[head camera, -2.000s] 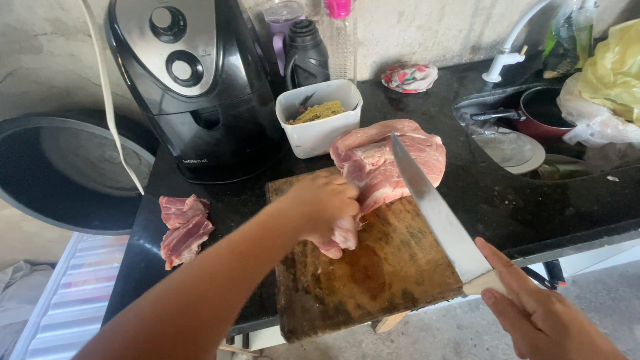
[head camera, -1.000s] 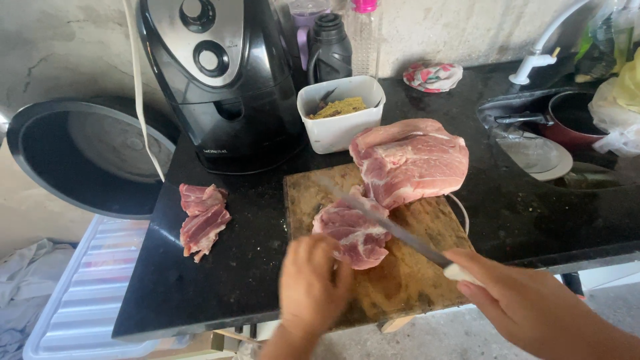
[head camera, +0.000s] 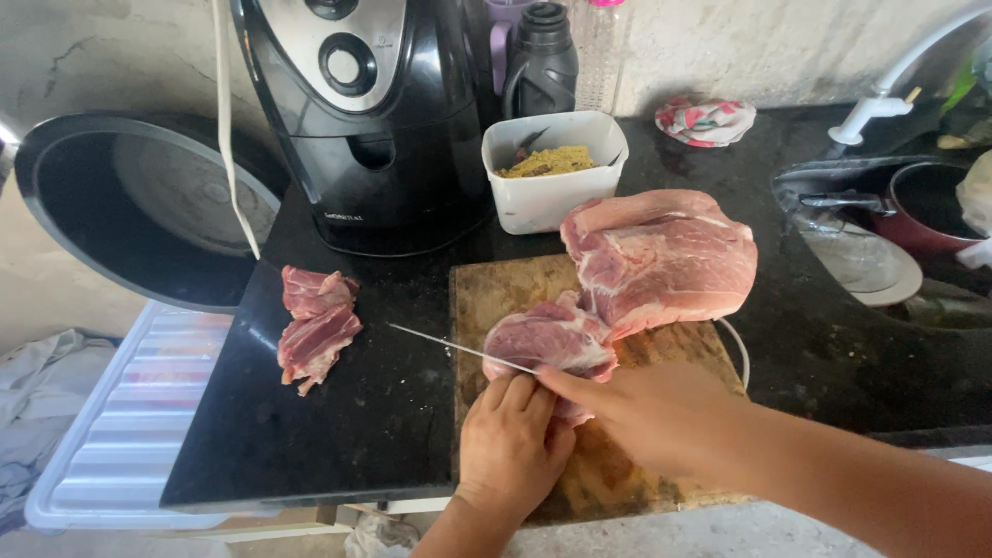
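A slab of raw meat (head camera: 542, 337) lies on the wooden cutting board (head camera: 504, 287), touching a larger raw joint (head camera: 666, 260) behind it. My left hand (head camera: 515, 438) presses its fingers onto the near edge of the slab. Over the same slab, my right hand (head camera: 651, 411) holds a knife (head camera: 461, 349), its handle hidden in the hand. The blade shows edge-on as a thin line across the meat, its tip pointing left past the board. Two cut meat pieces (head camera: 318, 318) rest on the black countertop left of the board.
Behind the board stand a black air fryer (head camera: 380, 170), a white tub (head camera: 554, 194) with yellow seasoning and a dark flask (head camera: 542, 70). A bundled cloth (head camera: 705, 122) lies near the wall. At right is a sink with a plate (head camera: 860, 260) and a pot (head camera: 930, 209).
My left hand, lifted and blurred near the board's front edge a second ago, is now on the slab. My right hand has brought the knife toward me, close to the left fingers.
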